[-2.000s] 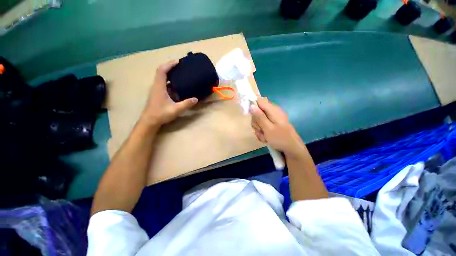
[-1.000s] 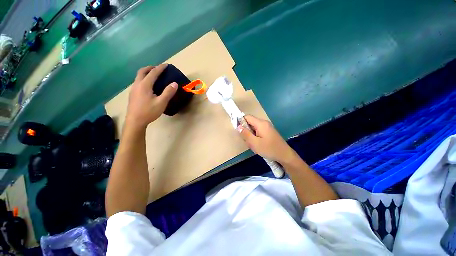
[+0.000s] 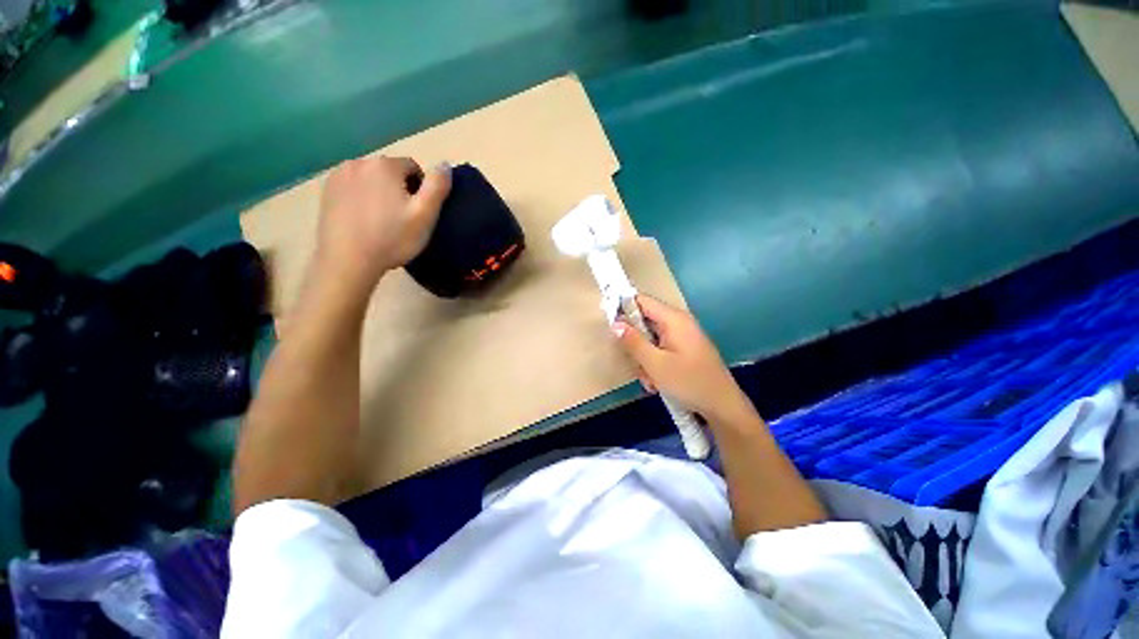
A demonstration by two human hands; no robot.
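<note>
A black portable speaker (image 3: 472, 237) is on the cardboard work mat (image 3: 437, 387), with orange-red symbols facing me at its lower right. My left hand (image 3: 381, 215) grips its left side, thumb on top; the fingers behind it are partly hidden. The orange strap is not visible. My right hand (image 3: 675, 356) is closed around the handle of the padded hammer (image 3: 590, 227). Its white wrapped head is to the right of the speaker, apart from it, over the mat's right part.
A pile of black covers (image 3: 138, 362) lies left of the mat on the green bench (image 3: 874, 175). A plastic-lined bin (image 3: 100, 593) is at lower left. Blue plastic crates (image 3: 924, 418) and grey-white cloth (image 3: 1049, 499) are at lower right. Another cardboard sheet shows at top right.
The speaker has been turned, so its orange strap no longer shows and its orange-red symbols do. My left hand has shifted its grip on it. The hammer remains in my right hand.
</note>
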